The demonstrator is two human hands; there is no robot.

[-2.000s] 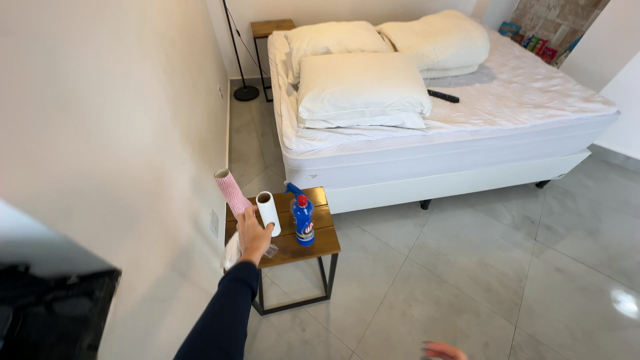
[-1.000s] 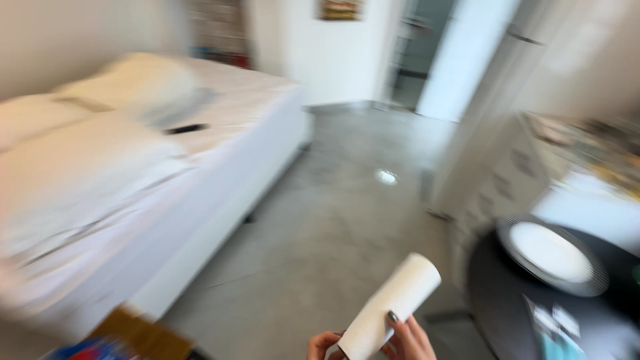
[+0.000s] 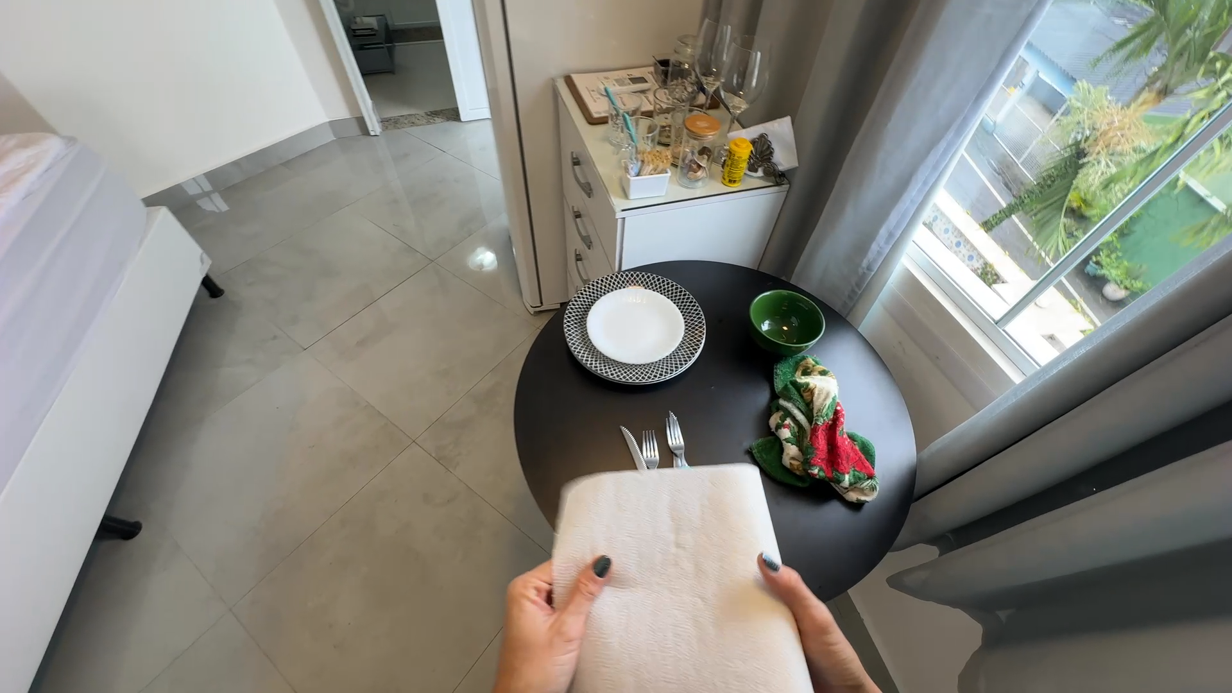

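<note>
A white paper towel roll [image 3: 679,577] is between my hands at the bottom centre, held in front of a round black table [image 3: 577,433]. My left hand [image 3: 553,616] grips its left side, thumb on the front. On its right side, my right hand [image 3: 813,626] holds it the same way. Just beyond the paper lie a knife [image 3: 633,449] and forks [image 3: 677,440], their lower ends hidden. Farther back, a small white plate [image 3: 635,325] rests on patterned plates [image 3: 584,354]. To the right are a green bowl [image 3: 786,322] and a crumpled red, green and white cloth [image 3: 823,433].
A white drawer cabinet [image 3: 698,231] behind the table bears glasses, jars and a yellow bottle [image 3: 736,162]. Grey curtains [image 3: 866,144] and a window [image 3: 1088,183] are at right. A bed [image 3: 87,385] stands at left, with tiled floor [image 3: 356,481] between it and the table.
Two seconds ago my left hand reached to the paper roll on the small wooden table; now both hands hold the roll before the black table. The view has swung right.
</note>
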